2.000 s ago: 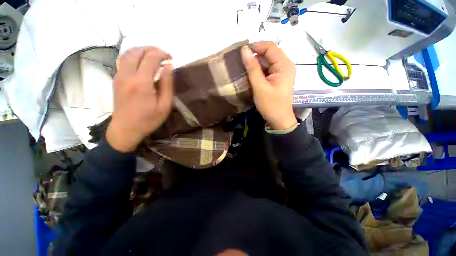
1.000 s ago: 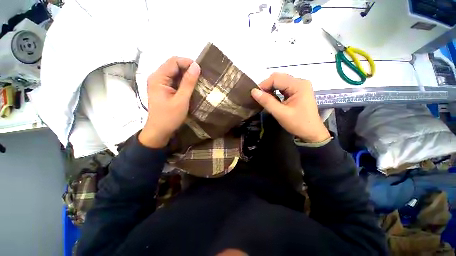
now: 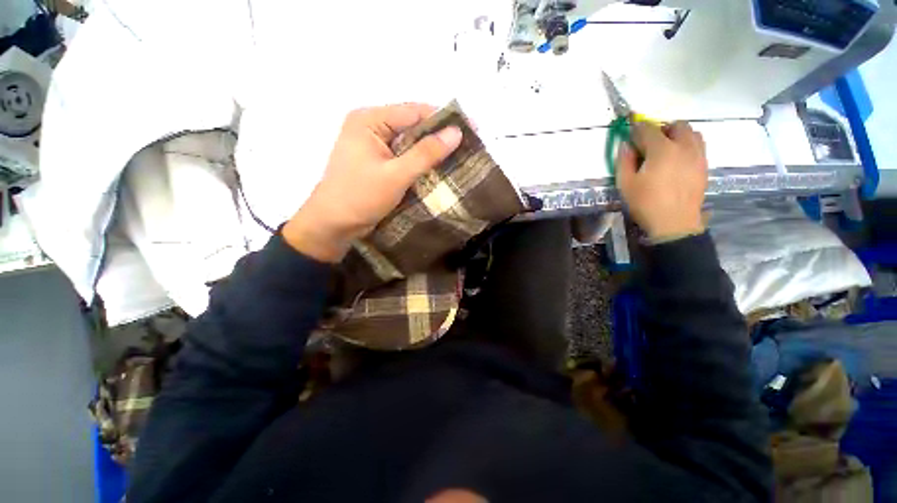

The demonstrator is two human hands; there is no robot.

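My left hand (image 3: 369, 177) pinches the upper end of the brown plaid fabric (image 3: 457, 201) between thumb and fingers, over the table's front edge. More plaid, with a rounded edge, hangs below it. My right hand (image 3: 664, 182) is on the handles of the scissors (image 3: 620, 130), which lie on the table right of the fabric; the fingers cover much of the yellow handle, and whether they grip it is not clear. The silver blades point away from me. The white lining (image 3: 177, 187) spreads over the left of the table.
The sewing machine head (image 3: 777, 49) is at the upper right, its presser foot area (image 3: 558, 34) beyond the scissors. A ruler strip (image 3: 580, 199) runs along the front edge. Silvery padded pieces (image 3: 787, 257) and khaki pieces (image 3: 821, 413) are below right. Another machine (image 3: 20, 98) stands at left.
My right hand has let go of the plaid fabric and moved right onto the scissors' handles. My left hand still holds the fabric, now pinched at its upper corner.
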